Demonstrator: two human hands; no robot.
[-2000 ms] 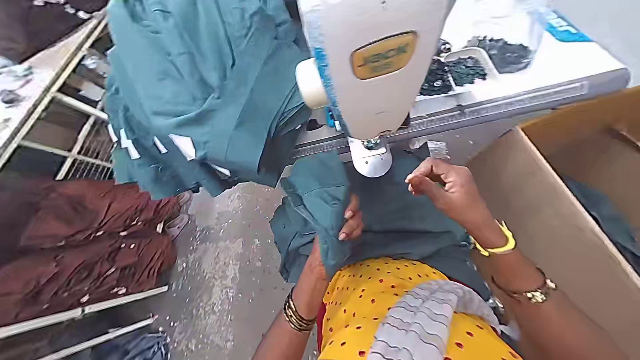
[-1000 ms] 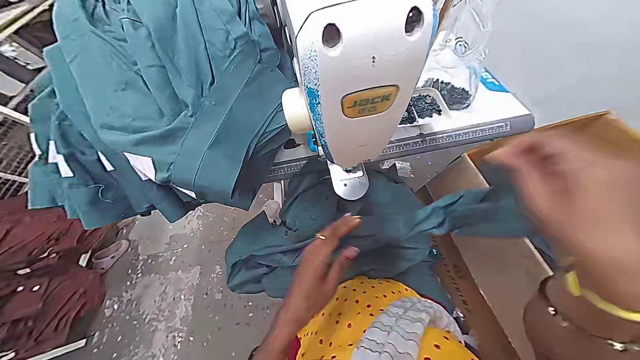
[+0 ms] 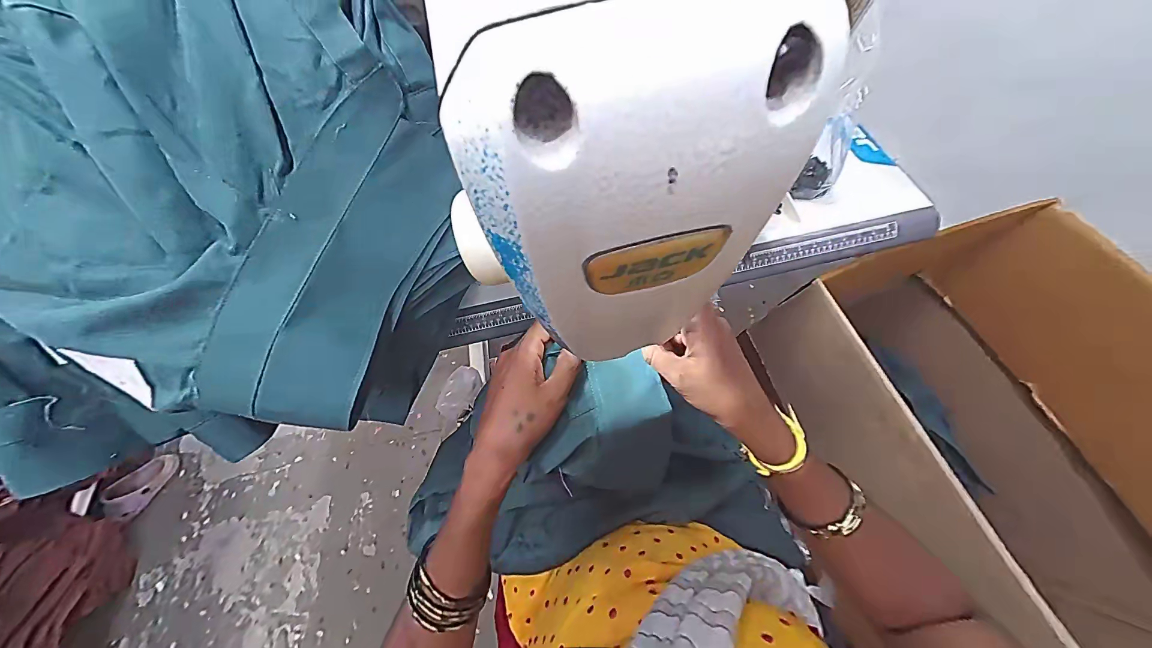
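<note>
The white head of a Jack industrial machine (image 3: 630, 180) fills the upper middle and hides its working parts beneath. My left hand (image 3: 526, 396) pinches a teal fabric garment (image 3: 621, 423) just below the machine head, at its left. On the other side, my right hand (image 3: 706, 364) grips the same cloth, its fingertips partly hidden behind the head. A folded part of the garment stretches between both hands, and the rest lies over my lap. A large pile of teal garments (image 3: 306, 270) is at the left, close beside the machine.
An open cardboard box (image 3: 900, 441) with some teal cloth (image 3: 936, 414) inside stands at the right. A ruler-marked table edge (image 3: 819, 247) runs behind it, with a plastic bag of small dark pieces (image 3: 814, 171) above. Maroon cloth (image 3: 58, 576) and a shoe (image 3: 139, 486) are at lower left.
My right hand has come back from over the box to the machine head. My left hand has moved up to the cloth's edge, and both now hold it. The view has moved closer to the machine.
</note>
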